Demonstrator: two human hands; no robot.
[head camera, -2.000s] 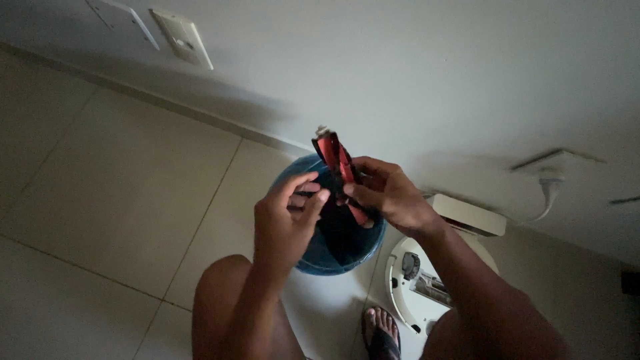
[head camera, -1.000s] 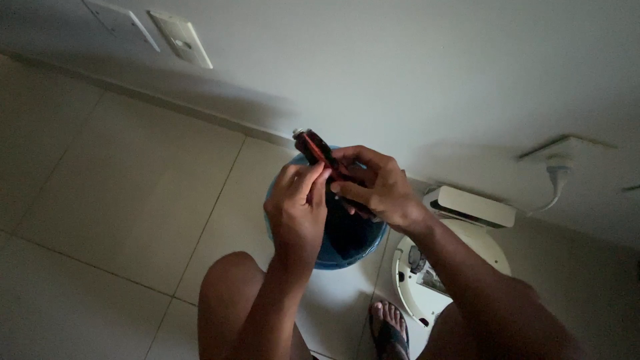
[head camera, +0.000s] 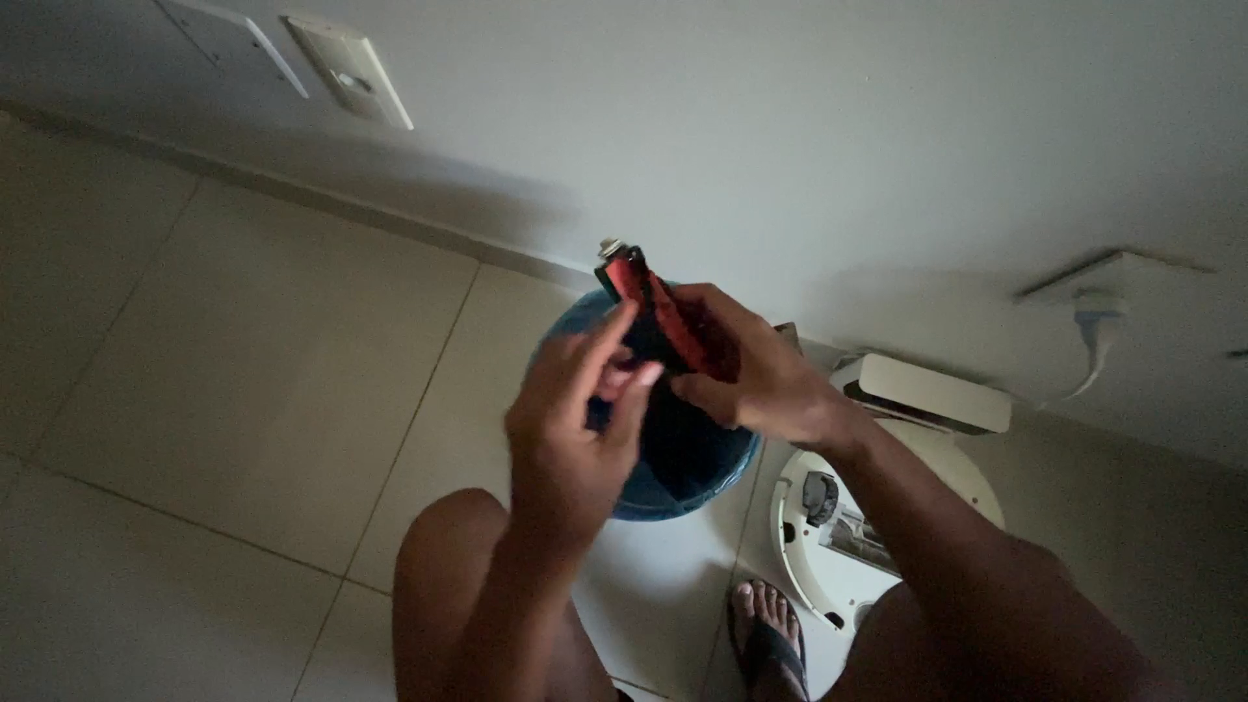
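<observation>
My right hand (head camera: 765, 375) grips a red and black roller brush (head camera: 673, 317), which looks like a robot vacuum's main brush, tilted with its pale end cap up and to the left. My left hand (head camera: 580, 409) is beside the brush with thumb and forefinger apart, the forefinger tip close to its upper part; whether it touches is unclear. Both hands are above a blue bin (head camera: 673, 507) with a dark inside. The brush's lower end is hidden by my right hand.
A white robot vacuum (head camera: 799, 556) with its workings exposed lies right of the bin, beside a white dock (head camera: 931, 390) at the wall. A plug (head camera: 1097, 317) with a cord sits in the wall outlet. My sandaled foot (head camera: 768, 629) is below the bin.
The fingers of my left hand were closed at the brush one second ago and are now spread apart. My right hand has kept its hold on the brush.
</observation>
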